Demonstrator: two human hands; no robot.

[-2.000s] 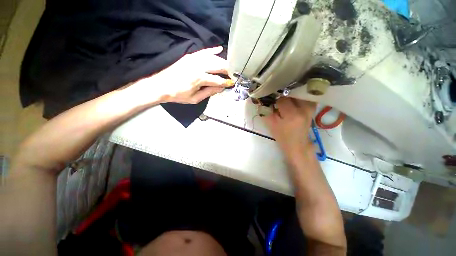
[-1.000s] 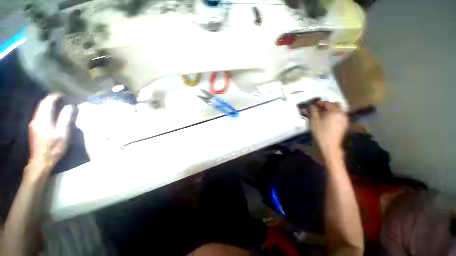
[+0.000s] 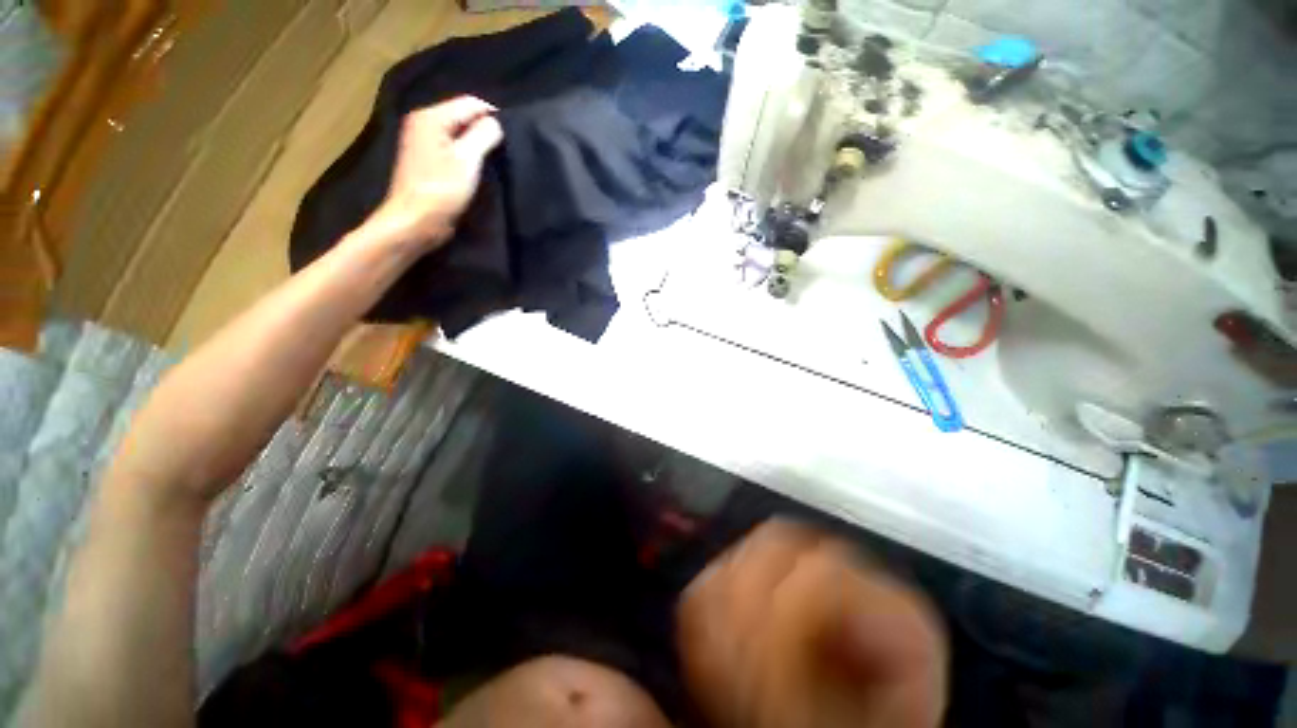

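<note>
The black garment piece (image 3: pixel 569 171) lies bunched on the left of the white table and the cardboard, left of the needle. My left hand (image 3: pixel 444 168) is on its left part with fingers curled, pinching the cloth. My right hand (image 3: pixel 818 633) is low in front of my lap, large and blurred; whether it holds anything cannot be told. The presser foot and needle (image 3: pixel 750 256) of the white sewing machine (image 3: pixel 996 185) show bare table beneath them, with no cloth under them.
Blue thread snips (image 3: pixel 930 387) lie on the table before scissors with one yellow and one red loop (image 3: pixel 967 316). The table slot (image 3: pixel 854 373) runs to a tray (image 3: pixel 1164 563) at the right end. Brown cardboard (image 3: pixel 270 157) extends left. A blue item (image 3: pixel 1007 53) sits behind the machine.
The view has swung back left. My right hand has left the tray at the table's right end and is now low by my lap. My left hand is now farther from the needle, on the cloth.
</note>
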